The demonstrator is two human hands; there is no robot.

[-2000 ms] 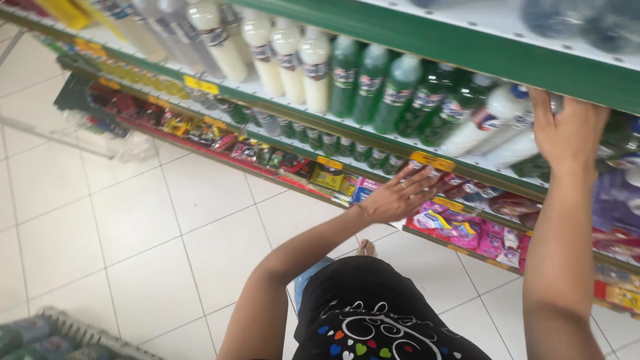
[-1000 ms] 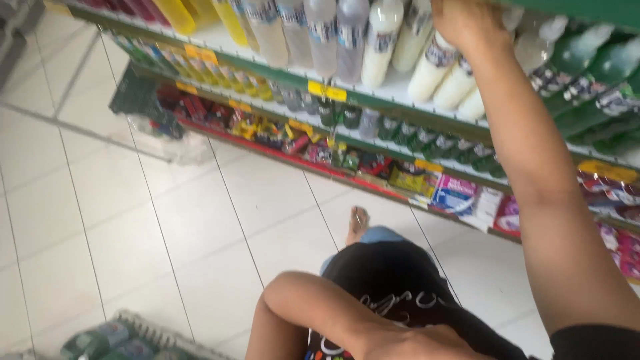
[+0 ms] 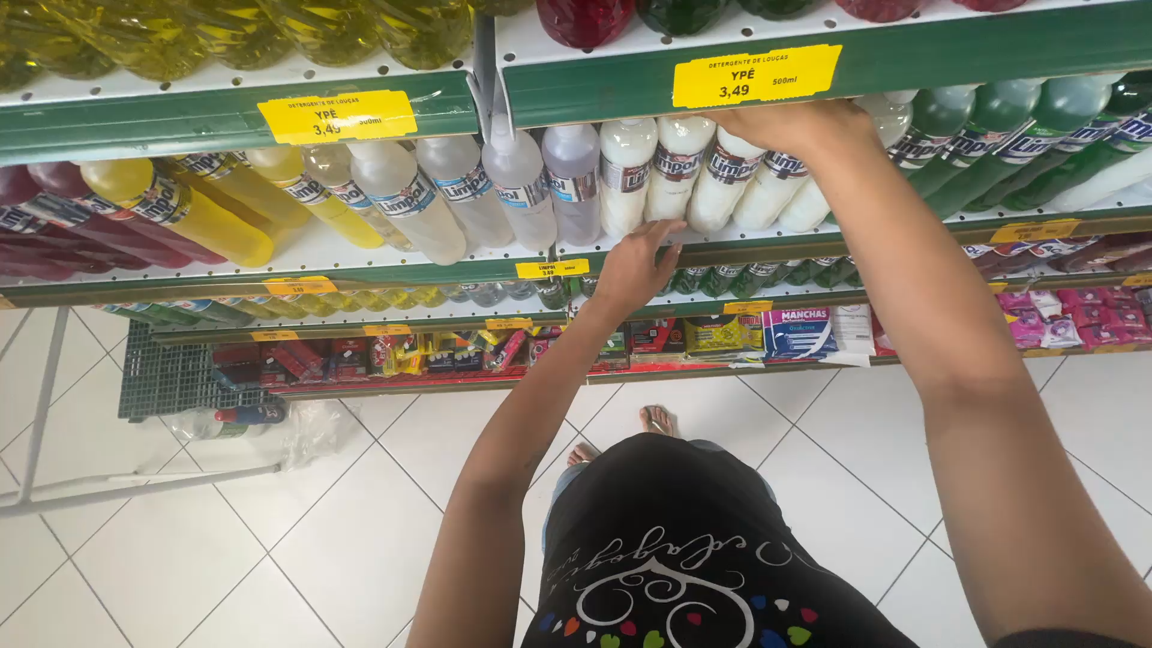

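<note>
White Limpol detergent bottles (image 3: 625, 180) stand in a row on the green-edged shelf. My left hand (image 3: 635, 265) is at the shelf's front edge, fingers spread near the base of the white bottles, holding nothing that I can see. My right hand (image 3: 796, 126) reaches in over the tops of the white bottles, under the upper shelf; its fingertips are hidden, so its grip is unclear. Left of the white ones stand clear bottles (image 3: 407, 202) and yellow bottles (image 3: 175, 209). Green bottles (image 3: 1012, 135) lean at the right.
The upper shelf edge (image 3: 594, 85) with yellow price tags runs just above my right hand. Lower shelves hold small green bottles (image 3: 720, 279) and packets (image 3: 799, 333). A dark plastic grate (image 3: 166, 373) and a metal frame (image 3: 43, 405) are at the left, above the tiled floor (image 3: 333, 540).
My left hand has come up from near my body to the shelf edge. The right hand still reaches among the white bottles' tops. The view has shifted.
</note>
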